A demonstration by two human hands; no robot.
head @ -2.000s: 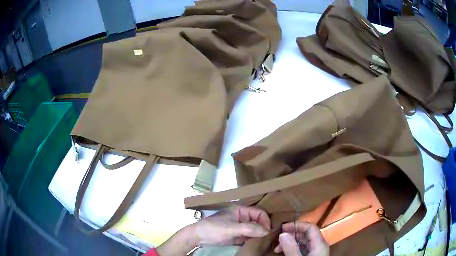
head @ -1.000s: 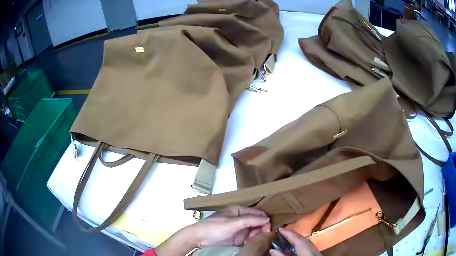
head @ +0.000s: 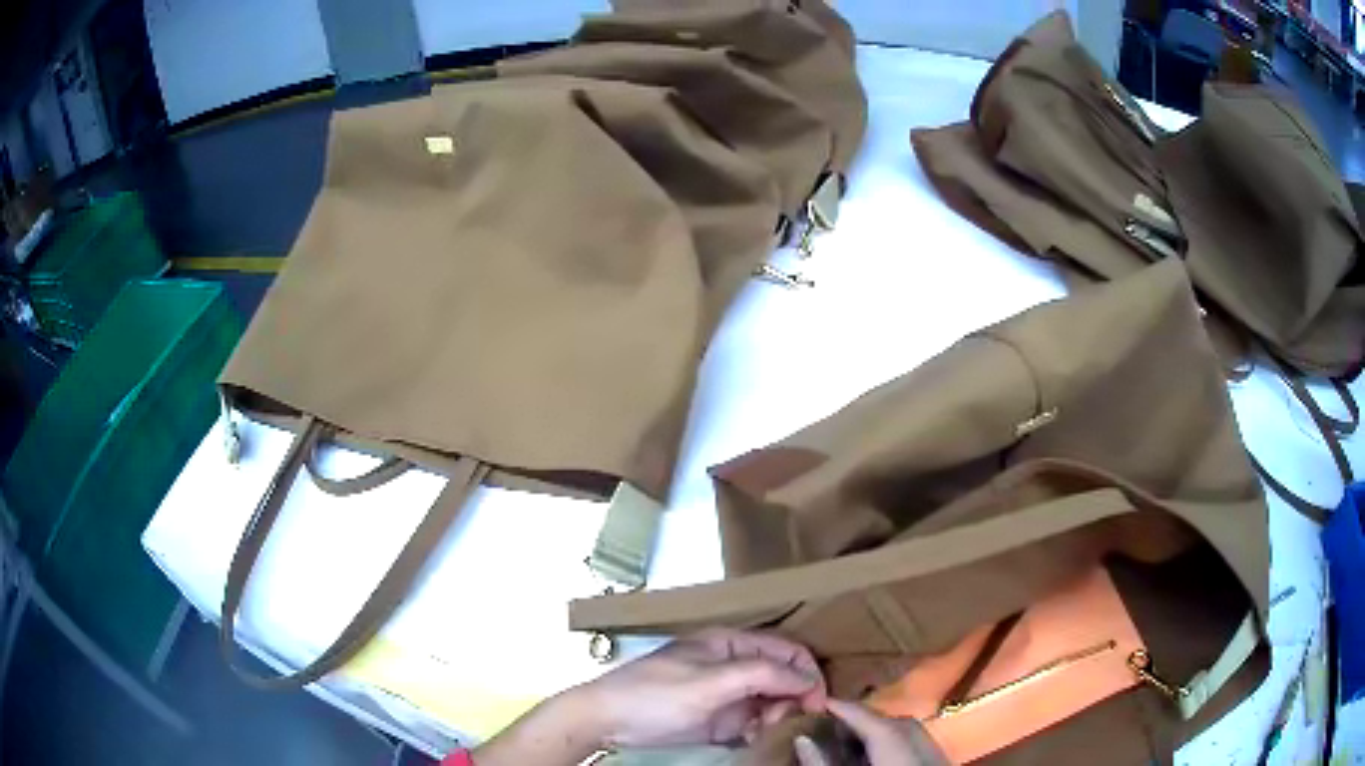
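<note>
A brown tote bag [head: 1108, 359] lies nearest on the white worktable, its opening towards me. Inside shows an orange pocket [head: 1048, 644] with a gold zip. A brown handle [head: 853, 557] crosses the opening. My left hand [head: 711, 691] pinches the bag's brown edge with thumb and fingers at the bottom centre. My right hand [head: 883, 736] is close beside it, cut off by the lower edge, with a small dark tool, likely thread snips [head: 826, 730], partly hidden in it. The hands hide the exact spot they work on.
Another brown tote bag [head: 494, 285] lies at left, with more bags piled behind it. More brown bags [head: 1257, 210] lie at the back right. Green crates [head: 127, 404] stand at left. A blue tray [head: 1347, 539] shows at the right edge. A pale webbing tab [head: 626, 536] hangs from the left bag.
Two seconds ago both hands pinched at the bag edge; the dark tool then appeared in my right hand. My right hand has since moved closer to my left. The view has shifted slightly.
</note>
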